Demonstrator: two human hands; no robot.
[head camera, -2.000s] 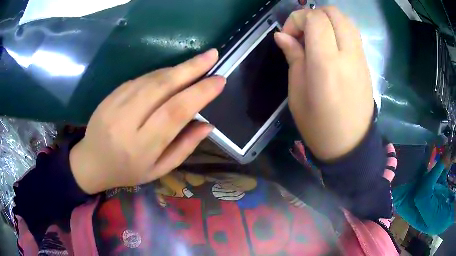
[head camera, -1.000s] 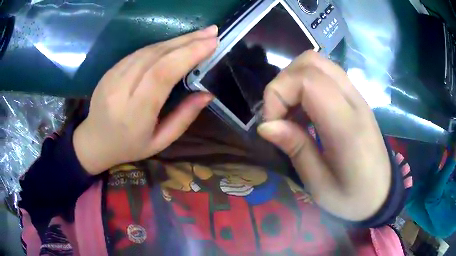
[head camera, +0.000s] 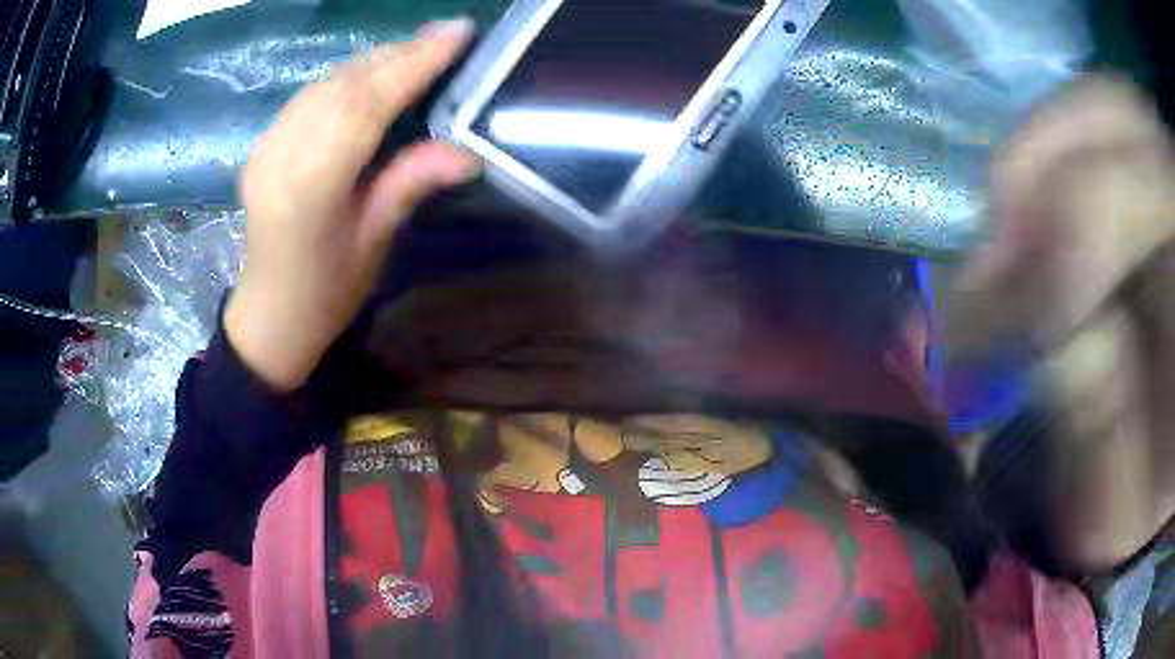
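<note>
The silver video speaker (head camera: 696, 148) lies tilted at the top centre on the green bench, its upper part cut off by the picture's edge. Its dark display (head camera: 606, 77) shows a bright reflection inside a pale frame. My left hand (head camera: 335, 193) is beside the speaker's left corner, thumb and fingers apart, holding nothing visible. My right hand (head camera: 1082, 258) is at the far right, away from the speaker, strongly blurred; whether it holds anything cannot be told.
The glossy green bench (head camera: 876, 155) runs across the top. Hazy clear plastic sheet (head camera: 992, 39) lies at the upper right. Crumpled clear wrap (head camera: 181, 309) is at the left below the bench edge. A black object (head camera: 45, 97) stands at the upper left.
My right hand has moved from the display's lower corner to the far right. The speaker shows higher in the picture. My left hand's fingers have come off its edge.
</note>
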